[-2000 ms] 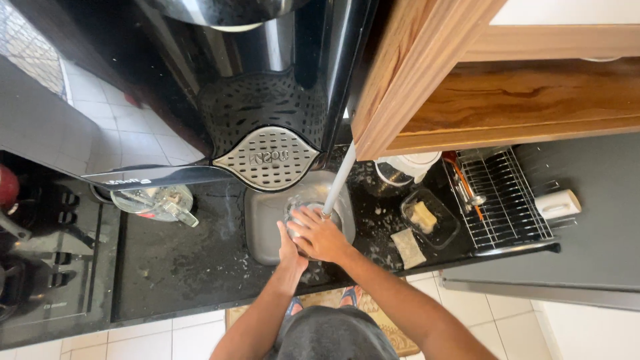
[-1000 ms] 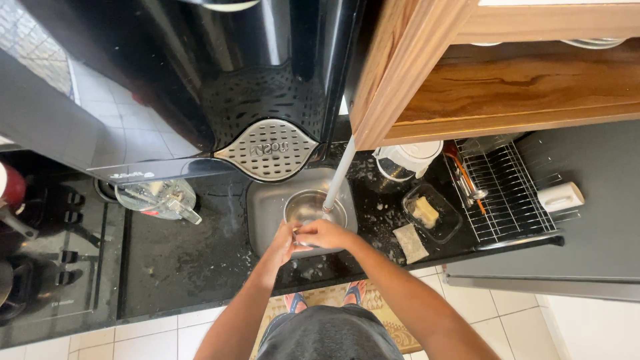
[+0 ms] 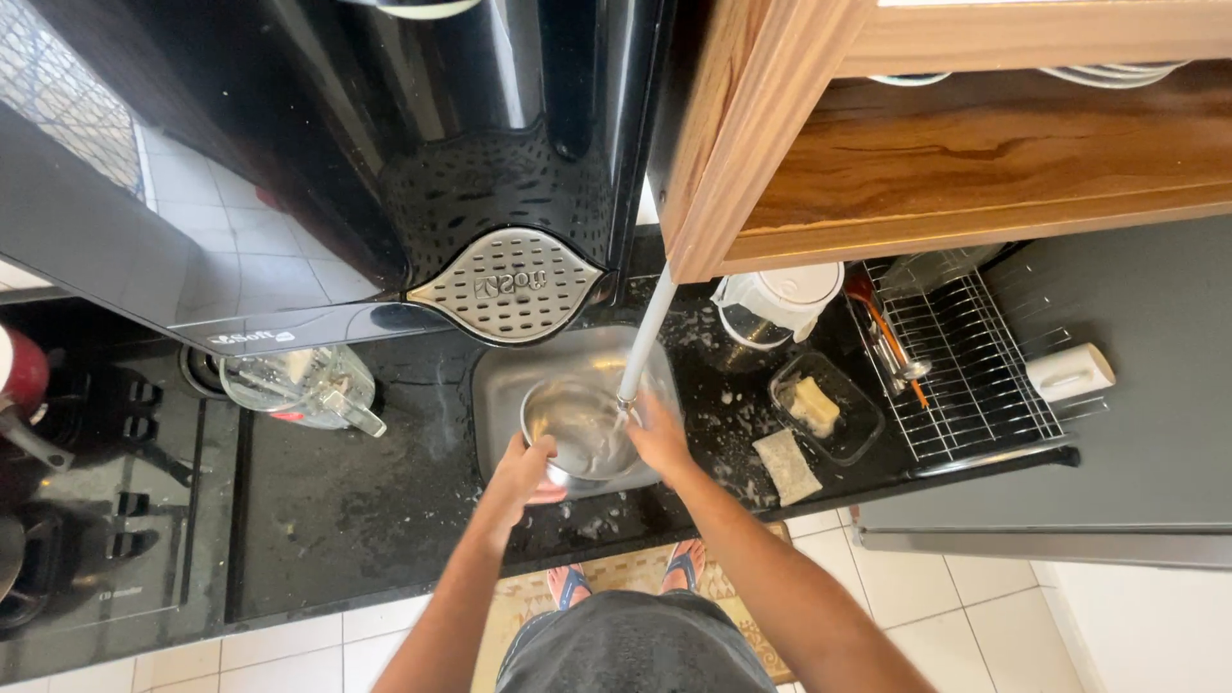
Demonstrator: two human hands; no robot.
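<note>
Over the stainless steel sink (image 3: 500, 385) my two hands hold a round metal bowl (image 3: 577, 433). My left hand (image 3: 527, 469) grips its near left rim, thumb on top. On the right side my right hand (image 3: 657, 433) holds the rim, its fingers partly hidden and blurred. Water from the long white faucet spout (image 3: 647, 337) runs into the bowl near its right edge.
Right of the sink are a white-lidded container (image 3: 794, 289), a black tray with a yellow bar (image 3: 813, 404), a sponge or cloth (image 3: 787, 467), and a wire dish rack (image 3: 962, 356) with a mug (image 3: 1070, 372). A glass jug (image 3: 308, 385) stands left. A wooden cabinet (image 3: 770, 144) overhangs.
My hands were together over the sink in both earlier frames, at the bowl's near side one second ago. Now they are apart, on opposite sides of the bowl.
</note>
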